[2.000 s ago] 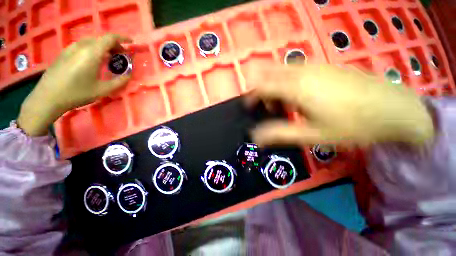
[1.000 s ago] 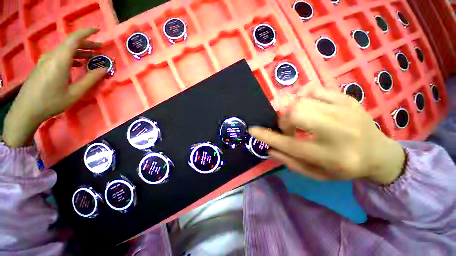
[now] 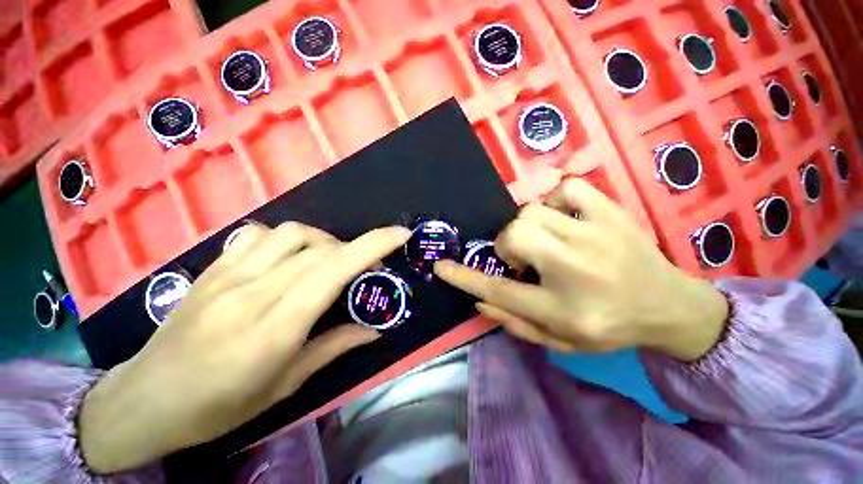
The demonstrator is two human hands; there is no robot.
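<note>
A dark-cased watch unit (image 3: 433,243) lies lit on the black pad (image 3: 374,175). My left hand (image 3: 232,326) reaches across the pad from the left. Its index fingertip is at the dark-cased unit's upper left edge, its thumb below a silver watch unit (image 3: 378,299) that lies between thumb and finger. My right hand (image 3: 596,274) comes from the right, index fingertip at the dark-cased unit's lower edge. It partly covers another lit silver unit (image 3: 484,260). A silver unit with a whitish screen (image 3: 170,296) lies left; my left hand hides much of the pad's lower left.
The main foam tray (image 3: 364,64) lies under and behind the pad, with several watch units in its pockets. Another foam tray (image 3: 653,123) with watches is at the right, one (image 3: 57,47) at upper left. A set-aside watch unit (image 3: 47,307) lies on the green surface.
My left hand has left the watch in the upper tray pocket and come down over the pad. My right index fingertip has moved slightly left to the dark-cased unit's lower edge.
</note>
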